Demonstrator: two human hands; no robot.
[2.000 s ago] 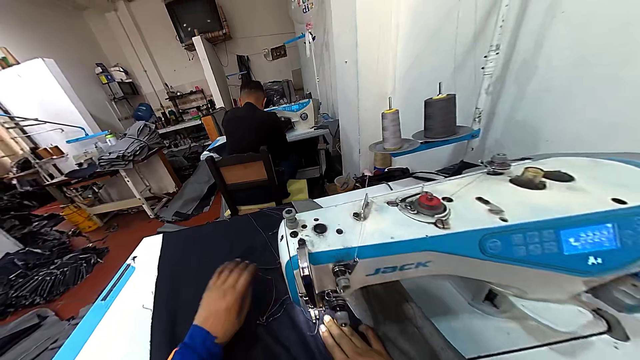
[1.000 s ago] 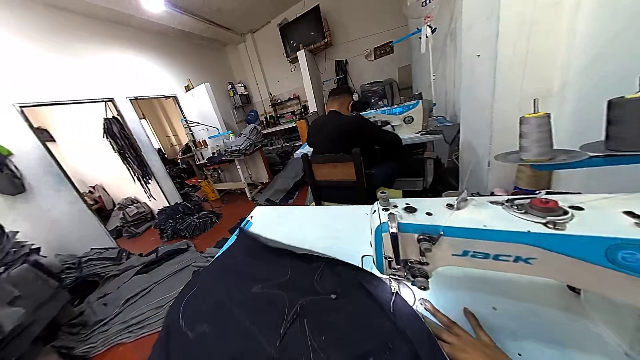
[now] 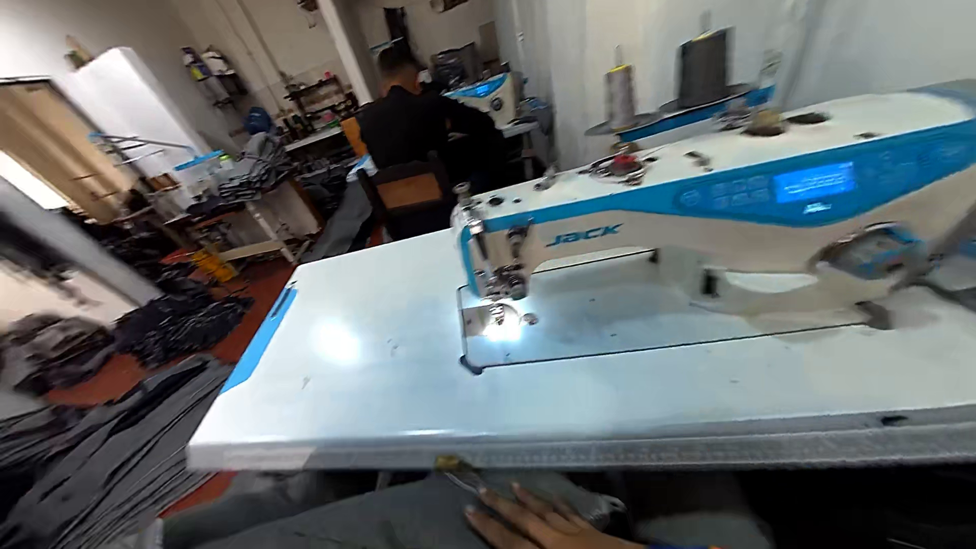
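Observation:
At the bottom of the head view, my right hand (image 3: 534, 522) lies palm down with its fingers apart on dark grey cloth (image 3: 358, 515), below the front edge of the white sewing table (image 3: 381, 389). My left hand is out of view. Above and beyond the hand stands a white and blue Jack sewing machine (image 3: 656, 229). Its lamp lights the presser foot and needle plate (image 3: 499, 316), and no cloth lies under the foot. A small brass-coloured item (image 3: 454, 463) is at the table's front edge, just above the cloth; blur hides what it is.
A grey thread cone (image 3: 621, 95) and a dark cone (image 3: 703, 69) stand behind the machine. A person in black (image 3: 404, 122) sits at another machine, by a wooden chair (image 3: 412, 191). Grey cloth heaps (image 3: 114, 450) cover the floor at left; a cloth-laden table (image 3: 252, 171) stands farther back.
The dark cloth that lay on the table and at the needle is off the tabletop. My right hand has moved from beside the presser foot to below the table's front edge. The view has swung.

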